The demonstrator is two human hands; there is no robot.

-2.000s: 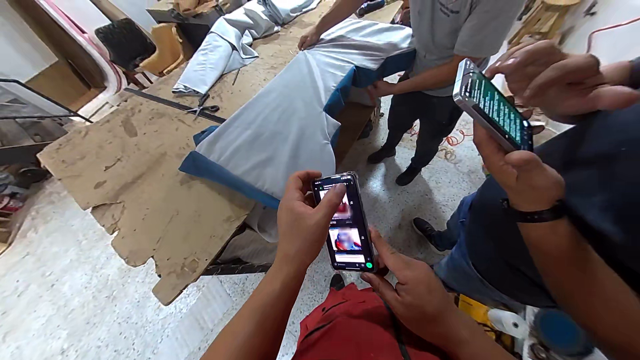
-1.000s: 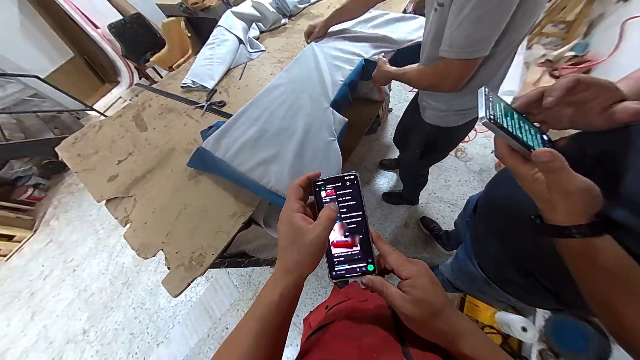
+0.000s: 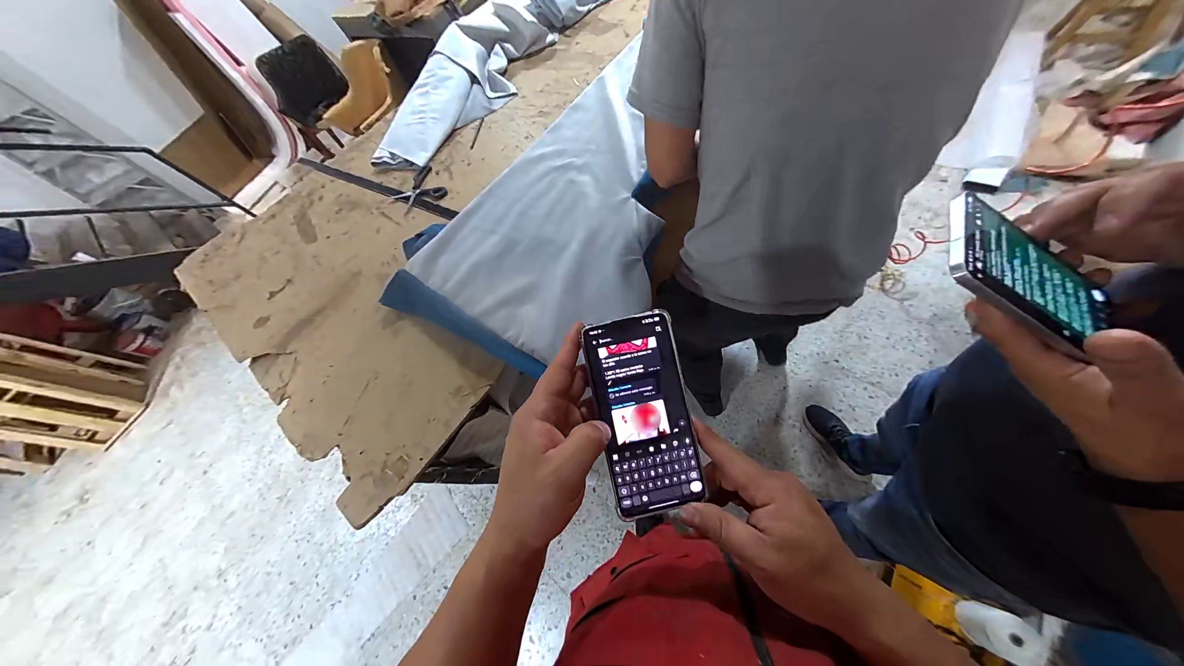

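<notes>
A smartphone (image 3: 645, 416) in a clear case is held upright before my body, its dark screen lit with a chat and an on-screen keyboard. My left hand (image 3: 552, 439) grips its left edge, thumb at the screen's side. At the lower right corner, my right hand (image 3: 772, 523) supports the phone, its thumb near the bottom edge. Beyond the phone, light grey upholstery fabric (image 3: 546, 222) with a blue underside lies over the cardboard-covered table (image 3: 351, 324). Scissors (image 3: 421, 193) lie beside the fabric on a dark strip.
A person in a grey shirt (image 3: 805, 148) stands at the table. At the right, another person's hands hold a second smartphone (image 3: 1031, 273). A grey fabric roll (image 3: 444, 92), chairs (image 3: 361, 88), wooden pallets (image 3: 65, 393) and a yellow object (image 3: 925, 597) are around.
The keyboard has appeared on my phone's screen, and my left thumb has moved off the screen's middle to its edge. The person in grey has turned their back and now hides part of the fabric.
</notes>
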